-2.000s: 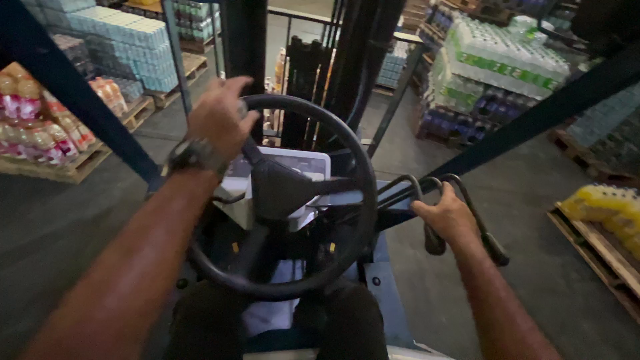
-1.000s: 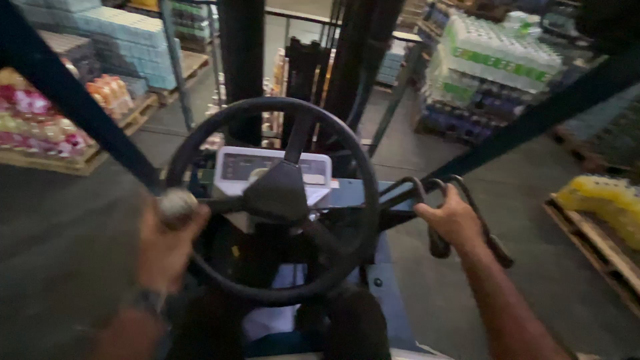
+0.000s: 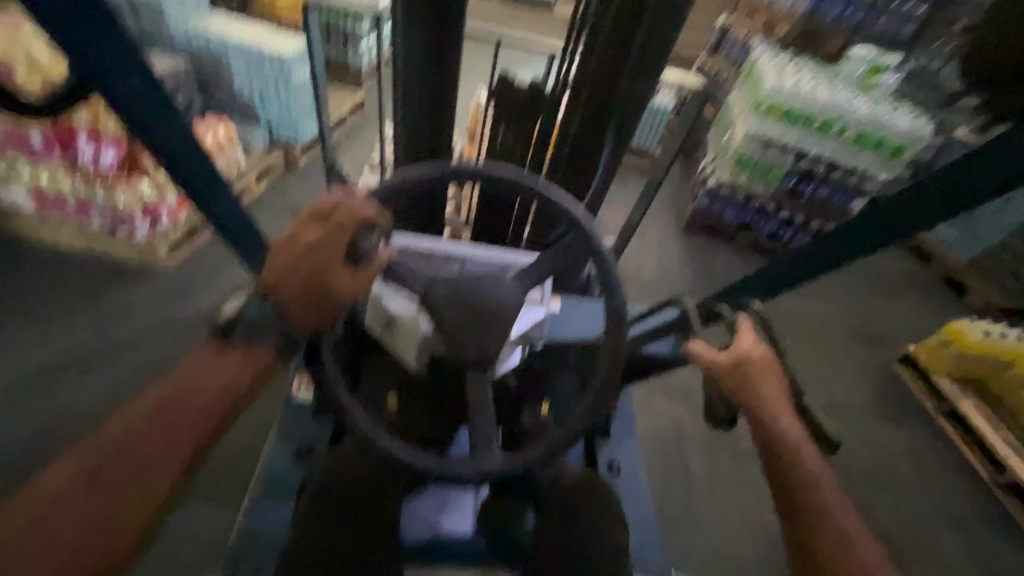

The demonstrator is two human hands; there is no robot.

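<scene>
A forklift's black steering wheel (image 3: 612,304) fills the middle of the view. My left hand (image 3: 324,260) is closed around the spinner knob (image 3: 366,242) at the wheel's upper left, and a watch (image 3: 254,324) sits on that wrist. To the right of the wheel, my right hand (image 3: 740,364) grips the bent black control levers (image 3: 788,376); which of them its fingers hold is partly hidden. Behind the wheel is a light dashboard panel (image 3: 472,250), and past it stands the dark forklift mast (image 3: 428,104). The picture is blurred.
Wrapped bottles on a wooden pallet (image 3: 184,244) stand at the left, with pale blue packs (image 3: 256,72) behind. Stacked green-and-white bottle packs (image 3: 832,112) rise at the right front. A pallet (image 3: 952,416) with yellow packs (image 3: 976,352) lies at the far right. Dark frame bars (image 3: 160,136) cross both sides.
The wheel has turned, and my left hand has moved with the knob from the wheel's left side up to its upper left. My right hand stays at the levers.
</scene>
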